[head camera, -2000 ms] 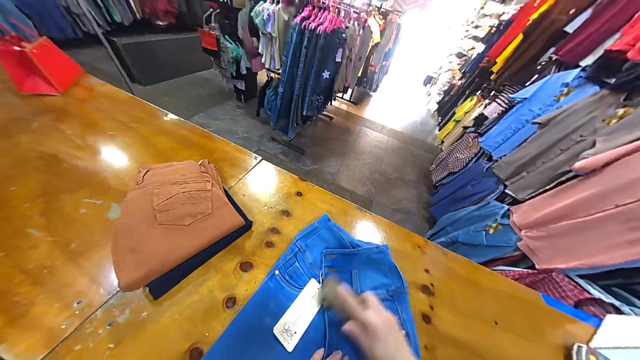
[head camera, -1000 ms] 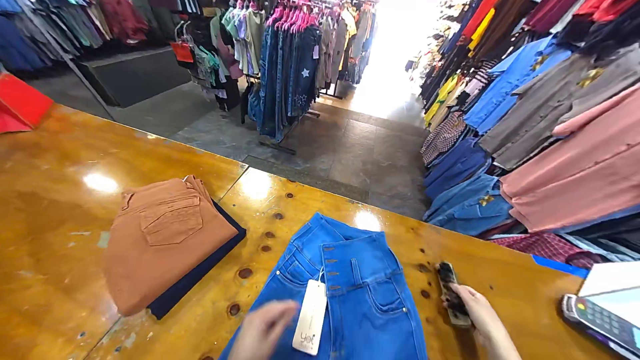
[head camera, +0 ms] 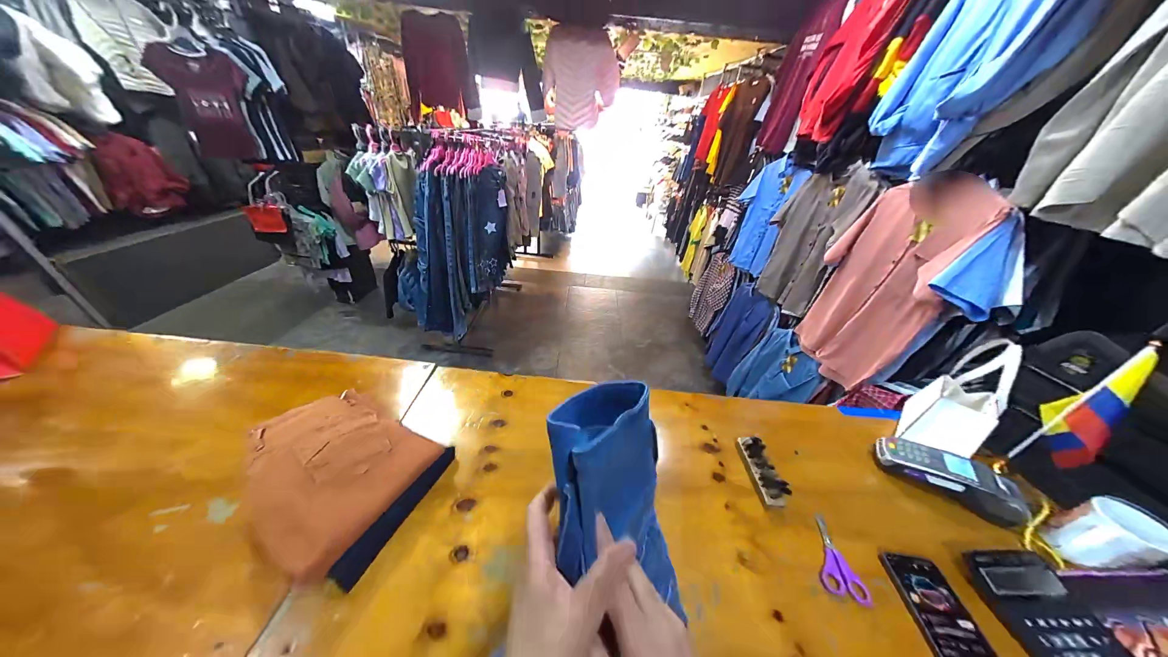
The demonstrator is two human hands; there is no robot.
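A pair of blue jeans (head camera: 607, 456) stands folded lengthwise at the front of the wooden counter, its waistband up. My left hand (head camera: 552, 584) grips the left side of the denim, fingers behind it. Against the lower right part of the jeans lies my right hand (head camera: 639, 598), close to the left; its fingers are blurred, so its hold is unclear. The price tag is out of sight. To the left, folded rust-brown trousers (head camera: 338, 474) rest on a dark navy folded garment (head camera: 392, 520).
Right of the jeans lie a small strip-shaped block with dark pieces (head camera: 765, 472), purple-handled scissors (head camera: 841, 570), a phone (head camera: 940, 607), a calculator (head camera: 1036, 598) and a card terminal (head camera: 954, 479). A white cup (head camera: 1109, 534) stands beyond. Clothes racks surround the counter (head camera: 730, 566).
The jeans lay spread flat and are now folded narrow and raised at the waistband. My right hand has left the strip-shaped block and come to the jeans. The view has tilted up.
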